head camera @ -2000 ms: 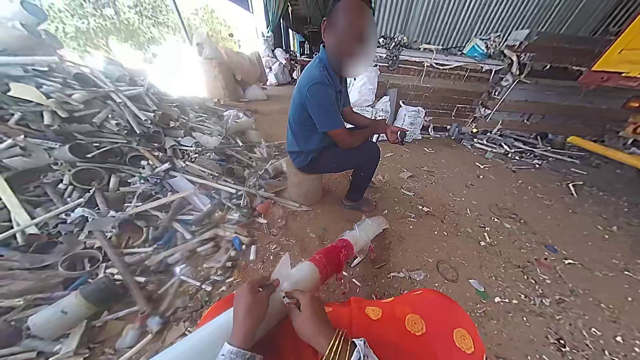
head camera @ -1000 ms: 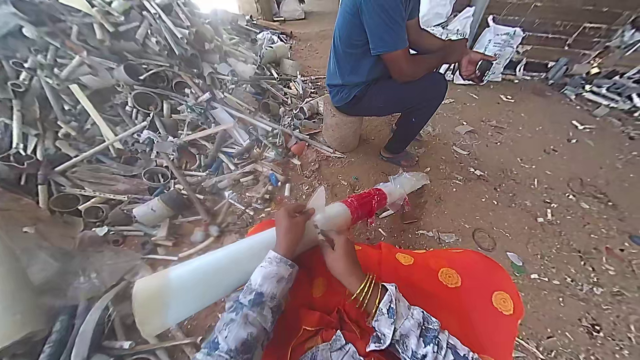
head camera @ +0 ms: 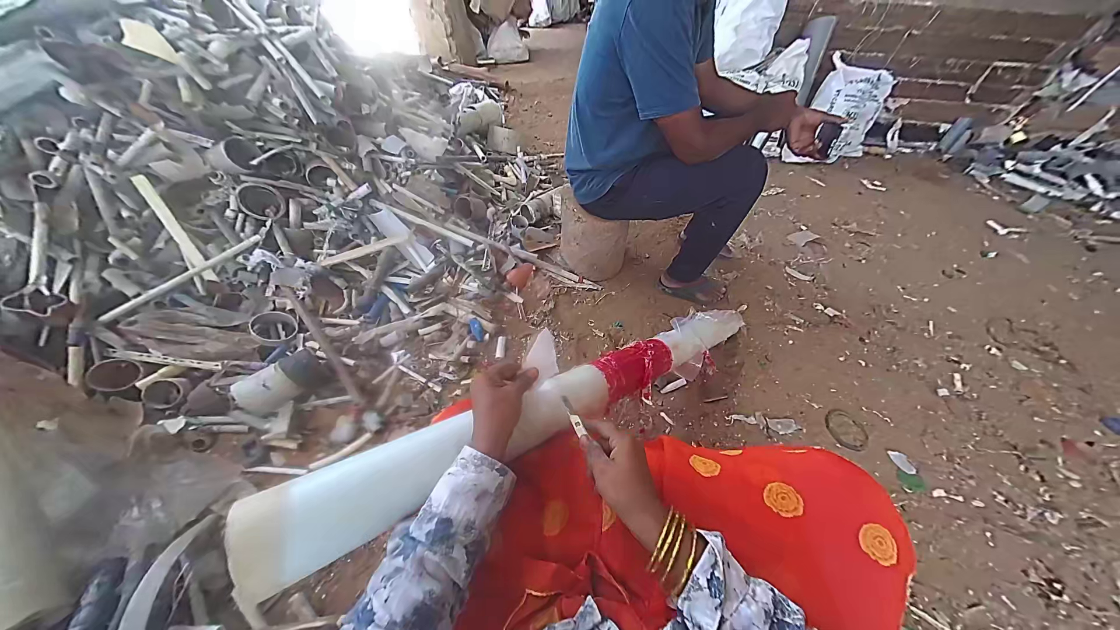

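A long white plastic-wrapped roll or tube [head camera: 376,486] lies slantwise across my lap, over the red-orange cloth [head camera: 770,516]. Red wrapping [head camera: 634,367] circles it toward its far end, where clear torn film hangs loose. My left hand [head camera: 499,402] rests at the tube's side, its fingers pinching a raised flap of whitish film [head camera: 542,352]. My right hand [head camera: 621,472] grips a small knife [head camera: 573,416] by its handle, the blade pointing up and away over the tube, just short of the red band. Whether the blade touches the surface I cannot tell.
A large heap of scrap plastic pipes [head camera: 262,201] rises at the left. Ahead, a person in a blue shirt [head camera: 647,87] sits on a round block [head camera: 593,236], holding a dark object. White sacks [head camera: 853,105] stand behind. Scraps litter the dirt floor [head camera: 919,350].
The knife in my right hand now shows clearly, its blade above the tube. The film flap stays raised beside my left hand. The view has tilted down since the earliest frame.
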